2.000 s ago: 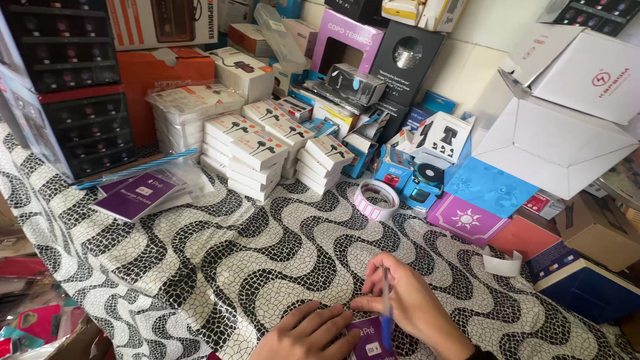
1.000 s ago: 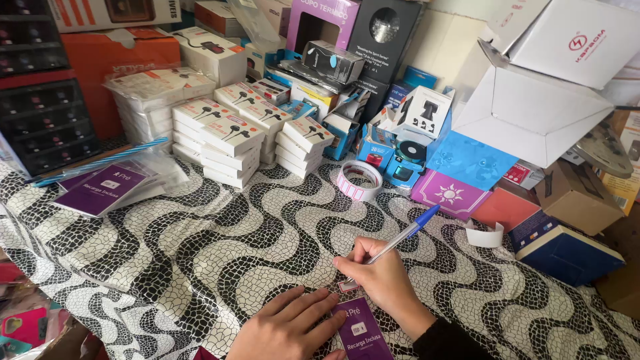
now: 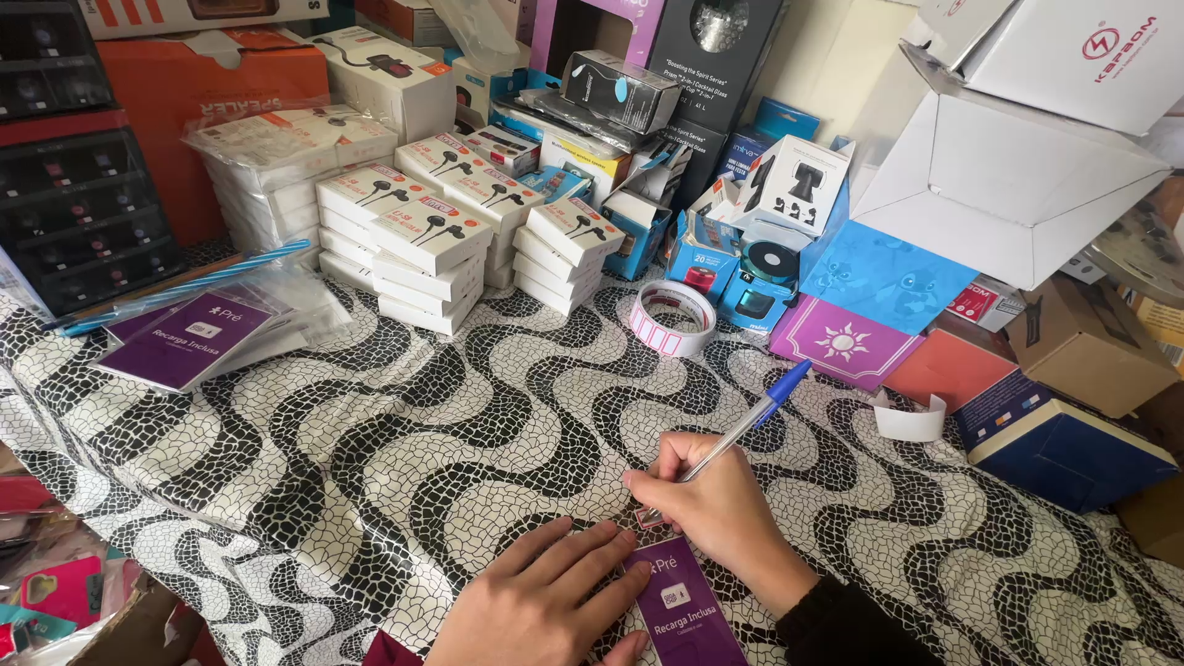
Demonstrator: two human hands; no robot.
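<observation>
My right hand (image 3: pixel 708 504) grips a clear ballpoint pen (image 3: pixel 735 435) with its blue cap on the upper end. The pen's tip touches a small red-edged sticker (image 3: pixel 649 518) on the patterned tablecloth. Palm down, my left hand (image 3: pixel 546 597) rests with fingers spread, its fingertips beside the sticker and at the left edge of a purple SIM card pack (image 3: pixel 686 610). A roll of price stickers (image 3: pixel 672 319) lies farther back. At the left are more purple packs (image 3: pixel 190 340) with clear plastic bags.
Stacks of white earphone boxes (image 3: pixel 430 236) stand along the back. Blue gadget boxes (image 3: pixel 754 291), an open white carton (image 3: pixel 999 176) and a dark blue box (image 3: pixel 1068 453) crowd the right. A curled white paper strip (image 3: pixel 909 421) lies near them. A blue striped stick (image 3: pixel 199 282) crosses the left packs.
The pen was upright, blue end down, over the purple pack two seconds ago; it now slants with its blue end up and its tip at the sticker. My right hand has moved off the pack.
</observation>
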